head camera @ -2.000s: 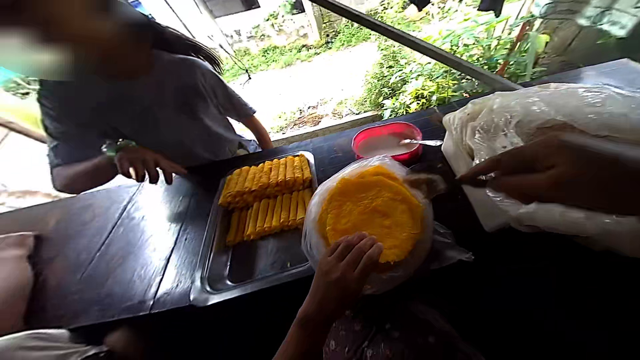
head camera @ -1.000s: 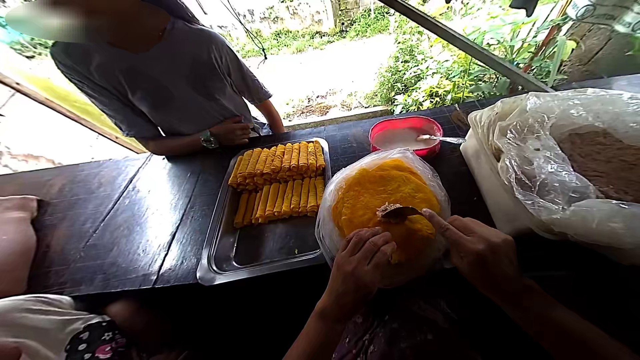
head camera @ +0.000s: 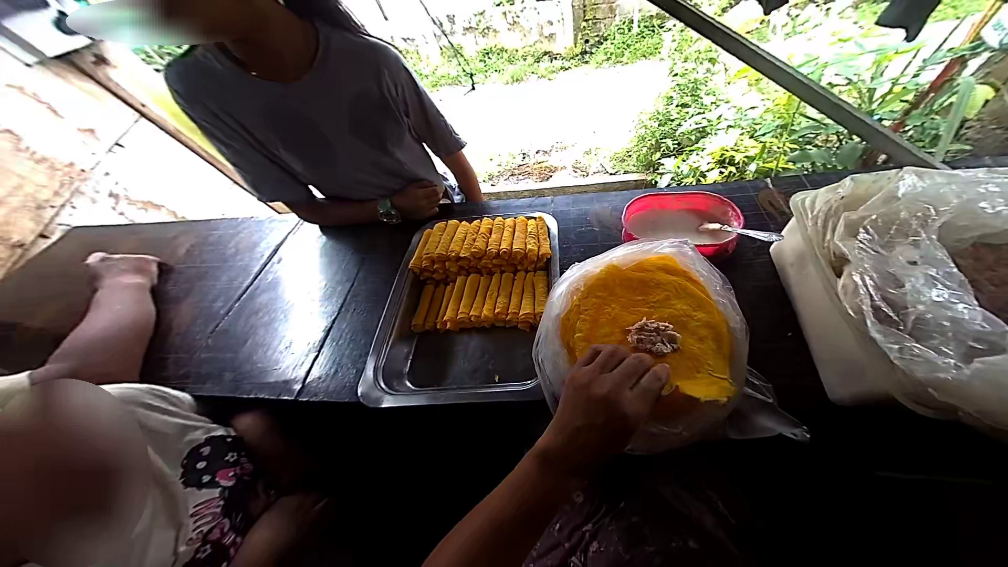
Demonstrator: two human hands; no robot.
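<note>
A stack of round orange-yellow wrappers (head camera: 606,307) lies in a clear plastic bag (head camera: 557,354), with a small mound of minced filling (head camera: 654,336) on the top one. My left hand (head camera: 614,394) rests at the near edge of the stack, fingers bent, just below the filling; whether it pinches a wrapper is unclear. My right hand is out of view. Left of the stack, a metal tray (head camera: 453,398) holds two rows of rolled orange wrappers (head camera: 480,299). Behind it stands a red bowl (head camera: 728,248) of whitish liquid with a metal spoon (head camera: 748,232).
A white container (head camera: 819,315) with a large plastic bag (head camera: 913,260) of minced filling stands on the dark table (head camera: 260,315) at right. Across the table, a person in a grey shirt (head camera: 331,118) leans on it. Another person in a white shirt (head camera: 150,441) sits at left, an arm on the table.
The filling now lies on the top wrapper, where my right hand held a dark spoon one second ago. That hand and spoon have left the view. My left hand stays by the stack.
</note>
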